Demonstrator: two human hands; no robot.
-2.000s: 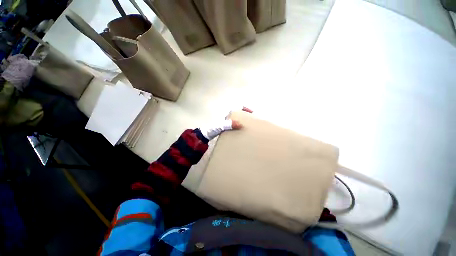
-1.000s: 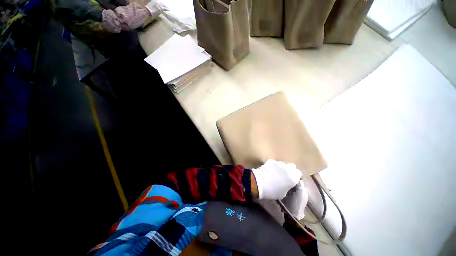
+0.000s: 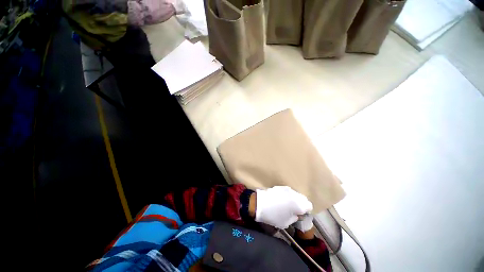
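Note:
A beige tote bag [image 3: 278, 159] lies flat on the table near its front edge, its mouth towards me. Its loop handles [image 3: 347, 234] trail off the near right side. My left hand [image 3: 281, 206], in a white glove, is at the bag's near edge with fingers curled. My right hand [image 3: 304, 222], also in a pale glove, is small and mostly hidden below and behind it. The fingertips of both hands meet by the bag mouth and a handle. What is between them is hidden.
Tan bags [image 3: 236, 42] stand along the far side. A white sheet stack [image 3: 188, 66] is at the left table edge. A large white sheet [image 3: 408, 159] covers the right, with more sheets [image 3: 430, 21] behind. Another person's pink sleeve [image 3: 151, 11] is at upper left.
The bag was held up, then laid flat on the table; it has since shifted slightly left. My left hand moved from the bag's far side to its mouth, and my right hand came into view.

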